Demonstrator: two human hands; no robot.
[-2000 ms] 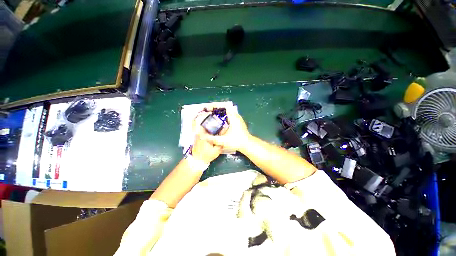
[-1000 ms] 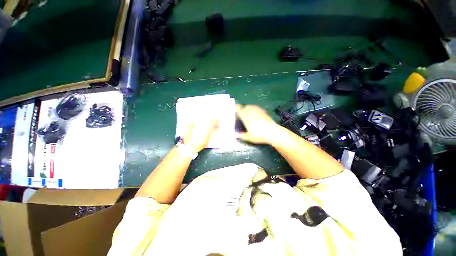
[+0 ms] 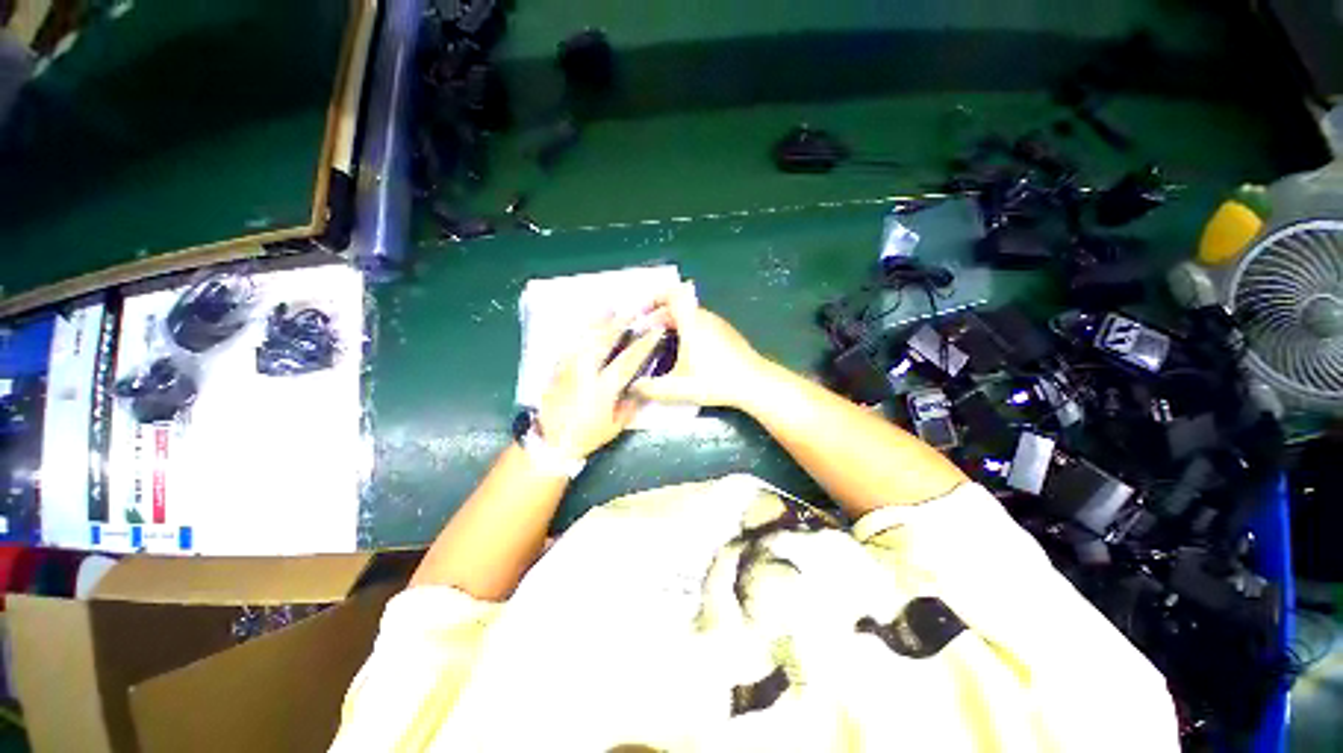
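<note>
A black power adapter (image 3: 661, 353) is between my two hands, over the whitish stack of poly bags (image 3: 567, 302) on the green bench. My left hand (image 3: 589, 386) lies on the stack with its fingers over the adapter's left side. My right hand (image 3: 707, 358) is closed around the adapter's right side. The fingers hide most of the adapter and its cord. Whether a single bag is around it cannot be told.
Bagged adapters (image 3: 298, 340) lie on the white printed sheet (image 3: 265, 471) at left. A tangled adapter pile (image 3: 1090, 493) fills the right, beside a fan (image 3: 1296, 327). An open carton (image 3: 221, 662) is lower left. Loose adapters (image 3: 809, 149) lie on the belt.
My right hand has moved left from the stack's right edge with the adapter and meets my left hand over the bags. Loose adapters on the belt have shifted left.
</note>
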